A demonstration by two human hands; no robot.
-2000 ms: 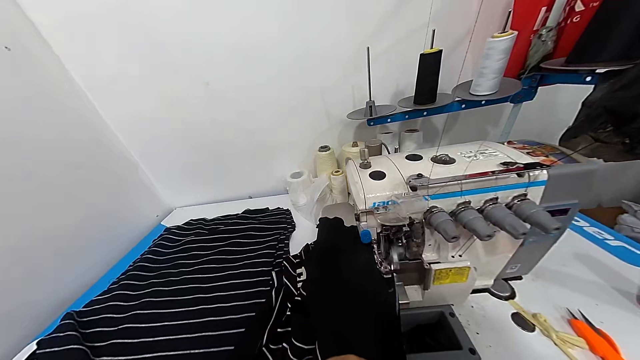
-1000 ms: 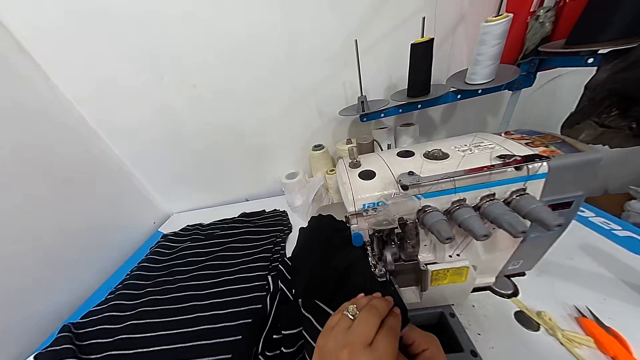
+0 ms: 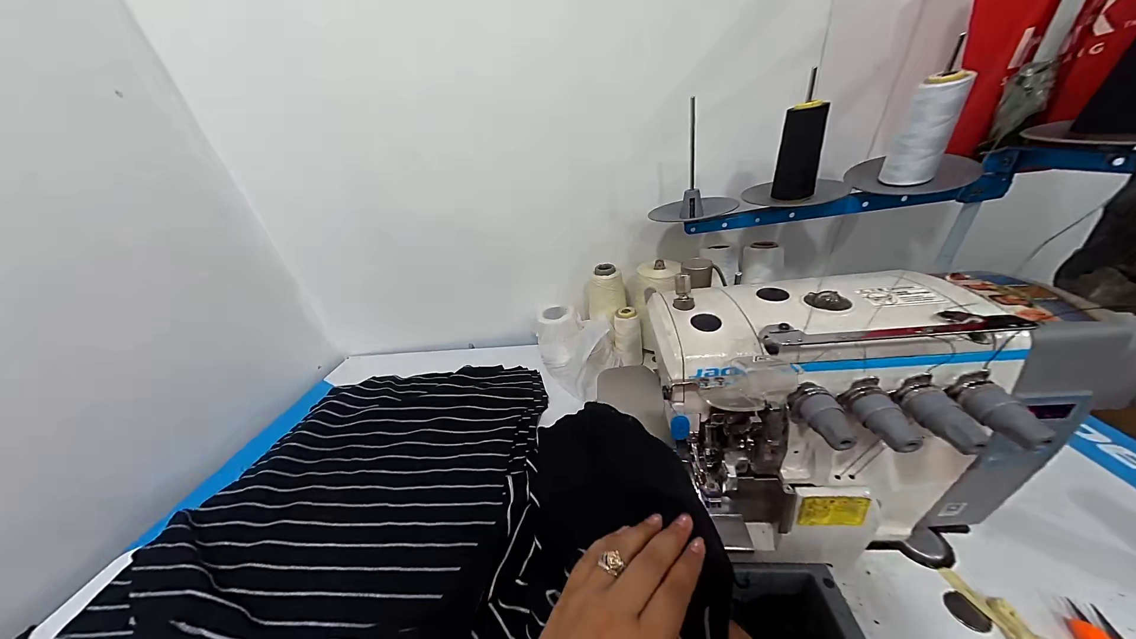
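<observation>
My left hand (image 3: 630,577), with a ring on one finger, lies palm down on black fabric (image 3: 612,461), fingers extended. Only a sliver of my right hand (image 3: 738,631) shows at the bottom edge, beside the black cloth; what it touches is hidden. The black fabric runs along the left side of an overlock sewing machine (image 3: 852,328), close to its needle and presser foot area (image 3: 723,461). Left of it, a black fabric piece with thin white stripes (image 3: 373,497) is spread over the table and meets the black cloth.
Thread cones (image 3: 607,291) stand behind the machine, near a crumpled clear plastic bag (image 3: 586,355). A blue thread stand (image 3: 825,211) holds a black cone (image 3: 800,151) and a white cone (image 3: 927,129). A dark bin (image 3: 799,599) sits below the machine front. Orange-handled snips (image 3: 1081,628) lie at lower right.
My left hand came into view after the first frame and is now laid flatter on the black cloth. My right hand, more visible one second ago, has mostly dropped out of view.
</observation>
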